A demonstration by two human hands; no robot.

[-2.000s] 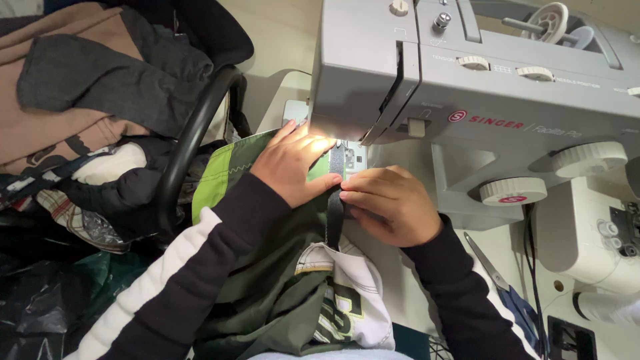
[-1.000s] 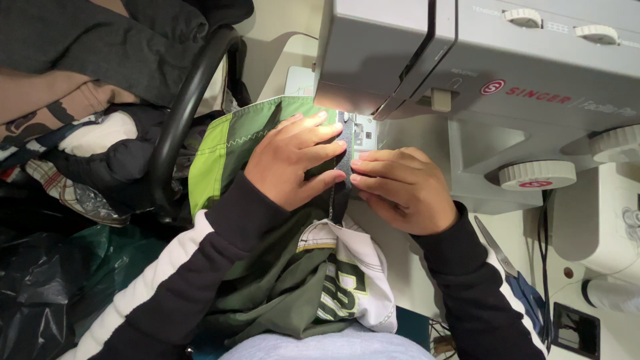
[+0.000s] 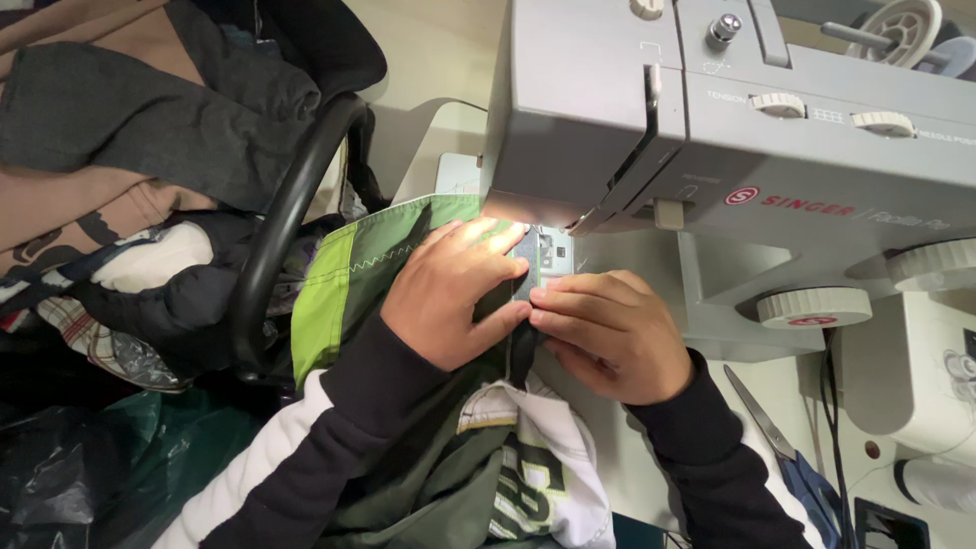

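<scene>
A green garment with lime and white panels (image 3: 412, 473) lies under the needle area of a grey Singer sewing machine (image 3: 595, 99). Along its right edge runs a dark fabric strip (image 3: 525, 339), which passes over the metal needle plate (image 3: 563, 252). My left hand (image 3: 457, 297) lies spread on the green cloth, its thumb and index finger at the strip's left side. With thumb and fingertips, my right hand (image 3: 618, 332) pinches the strip's right edge just in front of the plate. The machine's head hides the needle, and the lamp lights my left fingertips.
Blue-handled scissors (image 3: 793, 457) lie right of my right forearm, beside black cables (image 3: 835, 427). A second white machine (image 3: 907, 366) stands at the right. At the left, a black curved armrest (image 3: 286, 221) borders a pile of clothes (image 3: 152, 114), with dark plastic bags (image 3: 69, 465) below.
Both hands stay at the strip near the needle plate. The fingers of my right hand have shifted slightly along the strip's edge. The view has moved a little and back.
</scene>
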